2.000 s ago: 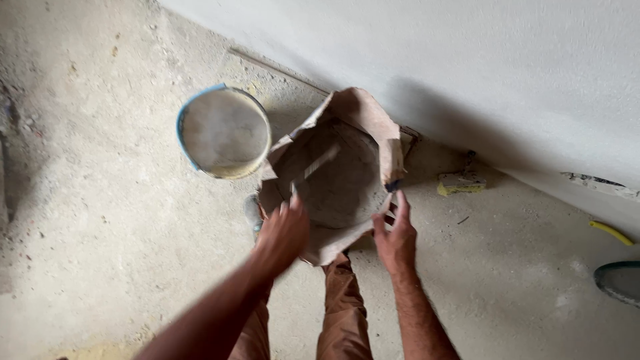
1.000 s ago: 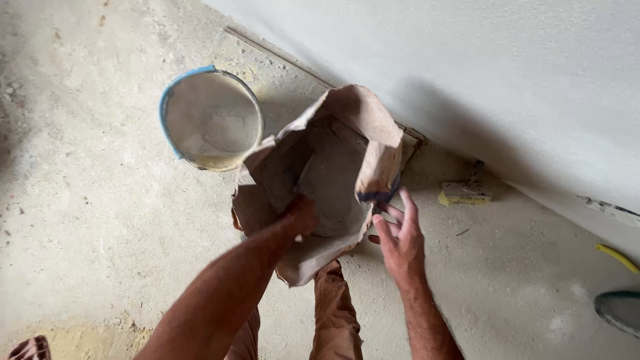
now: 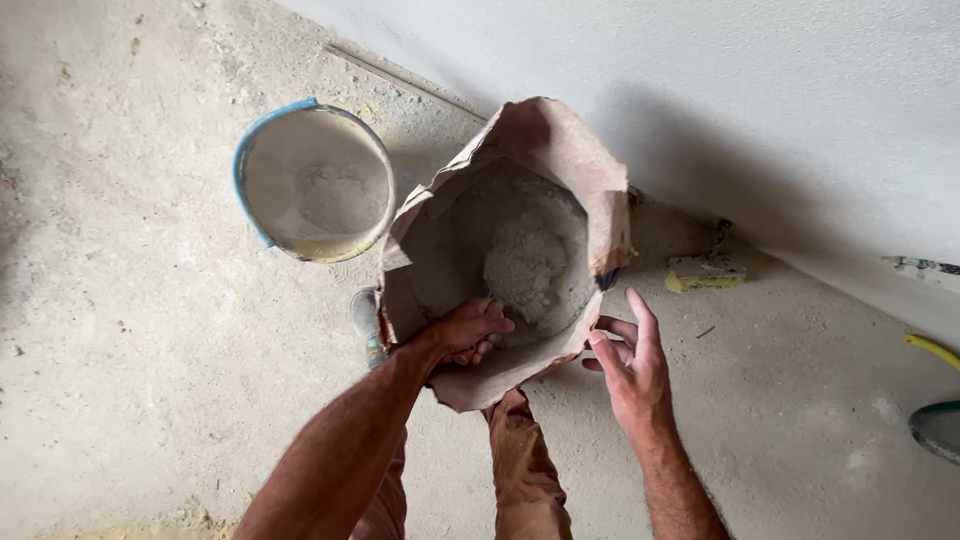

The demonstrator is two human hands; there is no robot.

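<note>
A tall paper bag (image 3: 555, 142) with a torn, open top stands in front of my legs, with grey powder (image 3: 525, 262) heaped inside. My left hand (image 3: 471, 330) is down in the near left part of the bag, its fingers closed around the handle of a hand tool, likely a trowel. Its blade cannot be made out against the powder. At the bag's right rim is my right hand (image 3: 626, 349), fingers apart and curved, the fingertips at or very near the paper. Left of the bag, a round bucket (image 3: 238, 169) with a blue strip on its rim holds some grey powder.
A plastered wall (image 3: 787, 97) runs along the upper right. At its foot lie a thin strip (image 3: 401, 82) and a yellow-edged block-like tool (image 3: 705, 271). A yellow curved object (image 3: 934, 347) and a dark round-edged one (image 3: 934, 431) are at the far right. My shoe (image 3: 365, 315) is beside the bag.
My left hand has gone from the bag's near left rim down into the bag with the tool. A raised heap of powder now shows inside. My right hand stays by the right rim.
</note>
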